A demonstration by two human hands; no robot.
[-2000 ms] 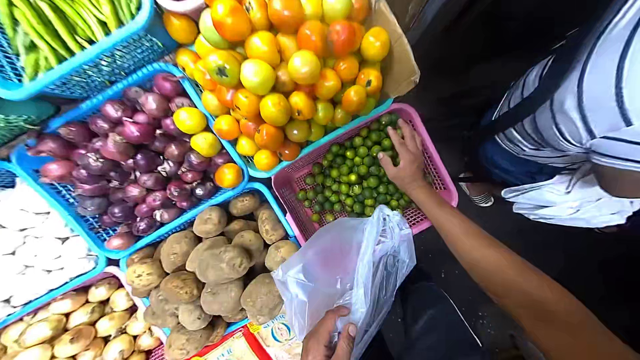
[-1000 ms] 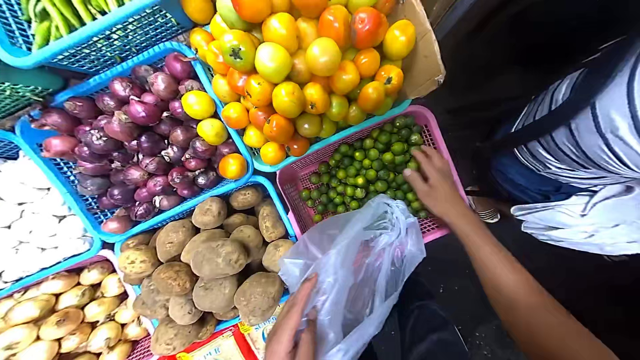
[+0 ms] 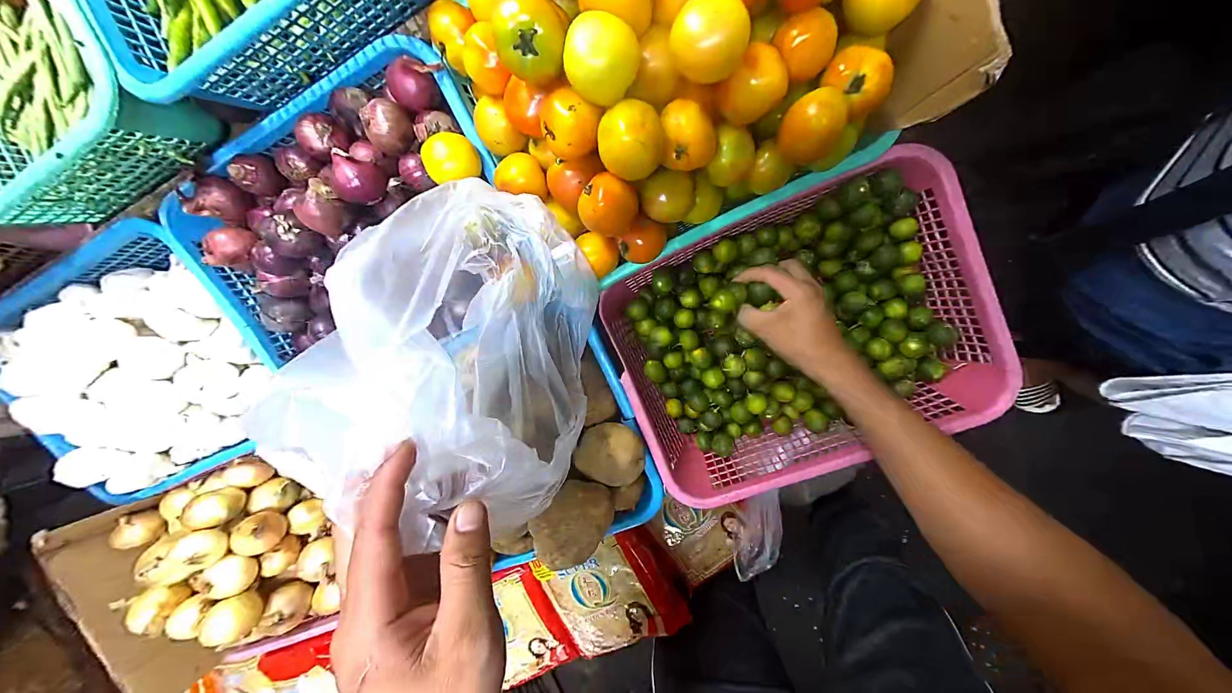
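Observation:
My right hand [image 3: 791, 318] reaches into the pink plastic basket [image 3: 991, 337], fingertips curled around small green citrus fruits [image 3: 717, 371]. At least one fruit appears to be between its thumb and fingers. Lower left of it, my left hand [image 3: 423, 587] has its thumb and index finger apart, the palm turned up. A translucent plastic bag [image 3: 452, 385] lies over and beyond that hand, above the potatoes [image 3: 608, 454] and part of the red onions [image 3: 327, 202]. Whether the hidden fingers of my left hand grip the bag cannot be told.
Orange and yellow tomatoes [image 3: 630, 140] fill the basket at the top. White produce [image 3: 135, 366] and yellow onions [image 3: 231, 549] are at left, green beans [image 3: 38, 77] at upper left. Packets [image 3: 587, 597] lie below the potatoes. A person in striped clothing [image 3: 1193, 212] stands at right.
The plastic bag has moved left, from beside the pink basket to over the potatoes and red onions. My right hand has moved from the basket's right part toward its middle.

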